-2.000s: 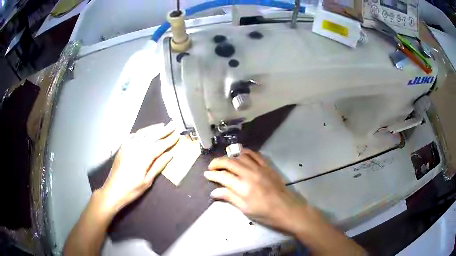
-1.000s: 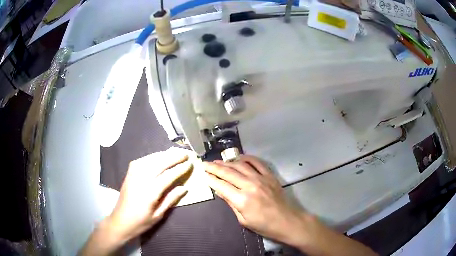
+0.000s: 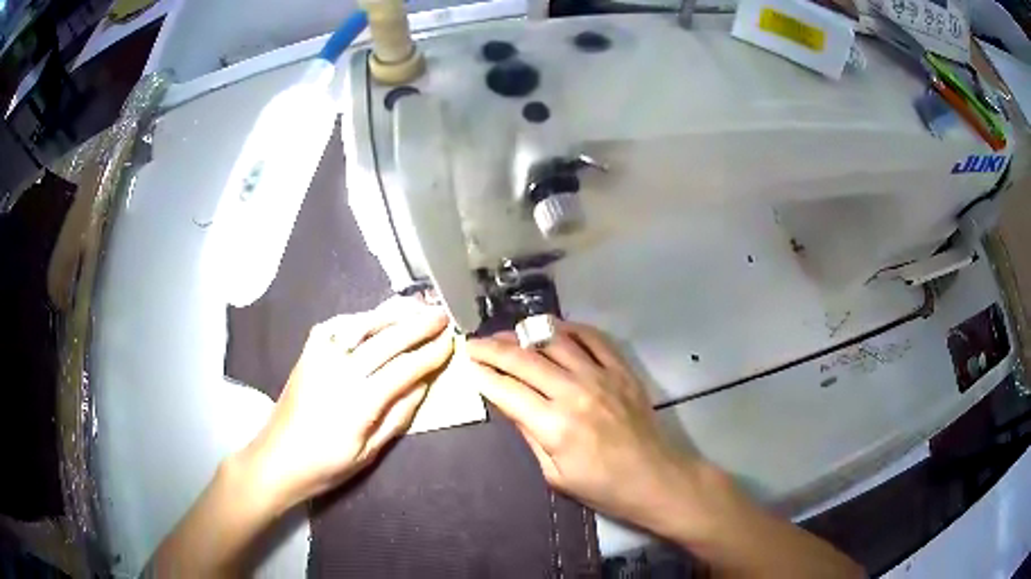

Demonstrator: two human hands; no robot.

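Note:
The pale yellow patch pocket [image 3: 458, 396] lies on the dark brown garment panel [image 3: 418, 509], its top end at the presser foot and needle area [image 3: 469, 328], which the machine head partly hides. My left hand [image 3: 362, 396] lies flat over the pocket's left part, fingers together, fingertips just left of the foot. My right hand [image 3: 588, 418] rests on the panel right of the pocket, its fingertips at the pocket's right edge by the foot. A stitched line runs along the panel's right side. The off-white sewing machine [image 3: 678, 170] stands over the work.
The glaring sewing lamp [image 3: 266, 192] is left of the machine head. A small white box [image 3: 791, 34] and orange and green handled tools [image 3: 967, 96] lie on top of the machine. Dark cloth [image 3: 34, 362] is beyond the taped left table edge.
From two seconds to one second ago the panel and pocket turned so the pocket's lower edge runs nearly level. Since then, both hands and the pocket sit slightly higher in view; the camera has shifted.

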